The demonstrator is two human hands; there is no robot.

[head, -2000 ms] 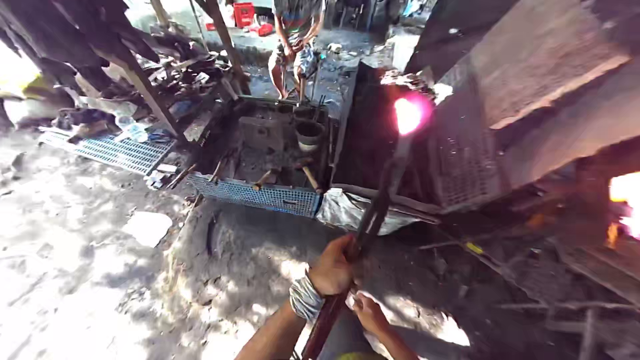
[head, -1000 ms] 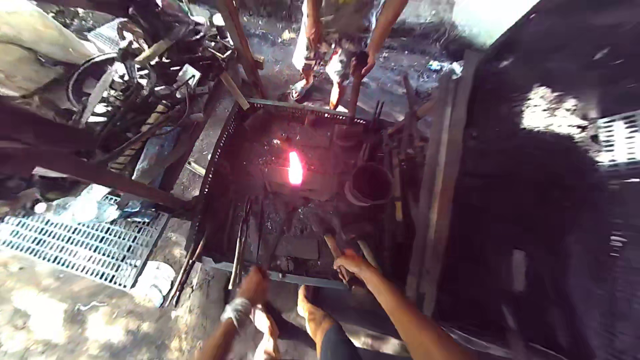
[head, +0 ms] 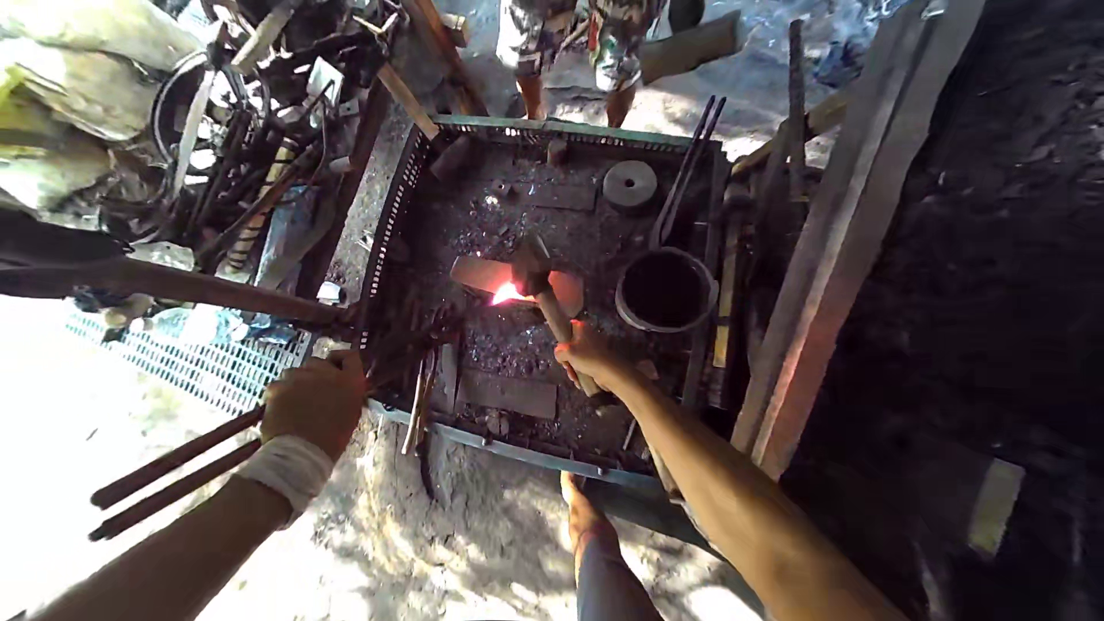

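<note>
My left hand (head: 315,401), with a pale wrap at the wrist, grips the long dark handles of blacksmith's tongs (head: 177,474). Their front part runs right over the work tray's edge toward the middle, where its jaws are hard to make out. My right hand (head: 591,355) holds the wooden handle of a hammer (head: 530,263). The hammer's head is over the anvil block (head: 565,293) in the middle of the tray and partly hides it. A glowing hot metal piece (head: 509,293) lies at the block, just left of and below the hammer head.
A round bucket (head: 666,290) stands right of the anvil block, with a second pair of tongs (head: 686,172) behind it and a round holed disc (head: 630,185) nearby. A wooden beam (head: 828,285) borders the right side. Scrap metal lies at left. A person's legs (head: 573,52) are beyond the tray.
The glowing metal, first held up at the right, is now low at the anvil block. My right hand now holds the raised hammer over it. The view has turned down to the tray.
</note>
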